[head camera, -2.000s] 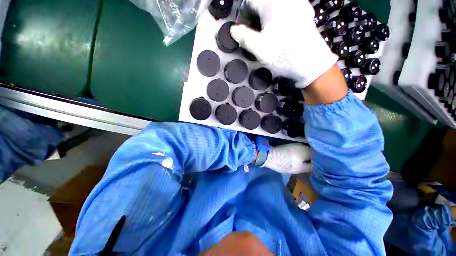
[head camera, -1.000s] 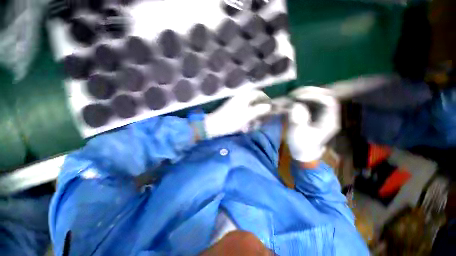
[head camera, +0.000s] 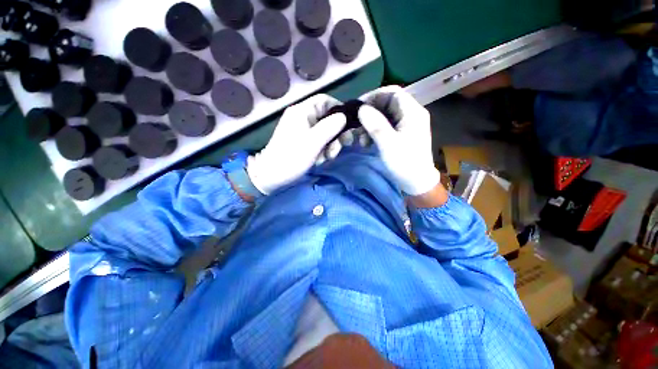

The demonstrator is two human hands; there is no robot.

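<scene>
My left hand (head camera: 297, 143) and my right hand (head camera: 401, 138), both in white knit gloves, meet in front of my chest, just off the bench edge. Between their fingertips they hold a small black round piece (head camera: 351, 114), mostly hidden by the gloves. A white foam tray (head camera: 209, 137) lies beyond my left hand. Rows of dark cylinders with matte flat tops (head camera: 232, 97) stand in it. Glossier black parts (head camera: 71, 47) are at its far left end.
The green bench top (head camera: 462, 36) has a metal edge rail (head camera: 490, 63). Open brown cartons (head camera: 537, 285) and red-and-black items (head camera: 581, 202) are on the floor at right. Another person's blue sleeve (head camera: 591, 122) shows at the right.
My right hand has left the tray and joined my left hand in front of me, the black piece between them. The view has turned, so the tray now shows at upper left.
</scene>
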